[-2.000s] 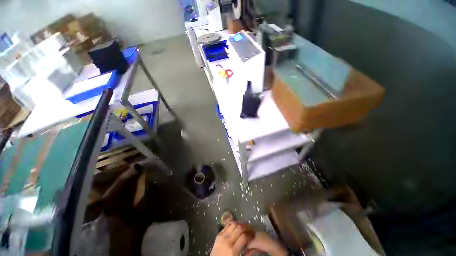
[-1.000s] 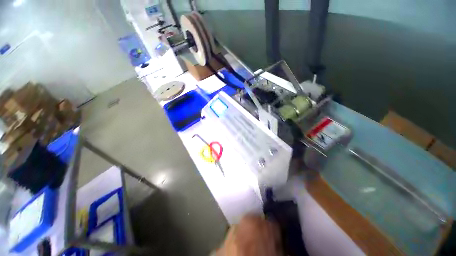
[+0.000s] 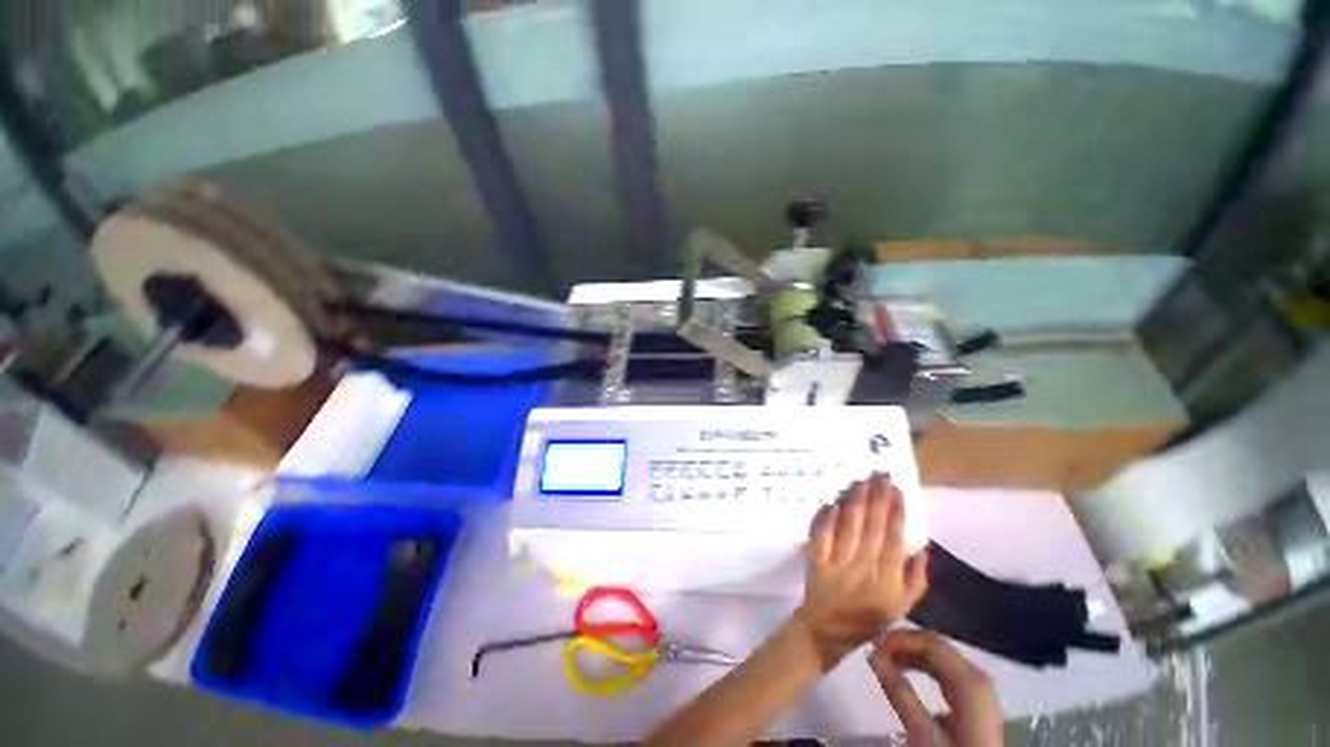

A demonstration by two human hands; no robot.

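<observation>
My left hand [image 3: 864,562] lies palm down, fingers stretched, on the right end of the button panel of the white strip cutting machine [image 3: 700,533]. Its blue-lit screen shows at the panel's left. My right hand [image 3: 941,689] is just right and below, cut off by the bottom edge, its thumb and fingers curved with nothing visible between them. A fanned bundle of black cut strips [image 3: 1006,610] lies on the white bench right of the machine, near my right hand. Two short black strips [image 3: 989,393] show at the machine's outlet, over the pale chute.
Scissors [image 3: 620,639] and a hex key [image 3: 514,644] lie before the machine. A blue tray [image 3: 314,620] with black strips is left. A strip reel [image 3: 204,292] feeds black bands from the back left. A flat disc [image 3: 150,591] lies far left. A cardboard box [image 3: 1043,450] stands behind right.
The view has moved in and turned to face the machine and bench. My left hand now rests on the panel, and both hands show. The black strips at right have come into clear view.
</observation>
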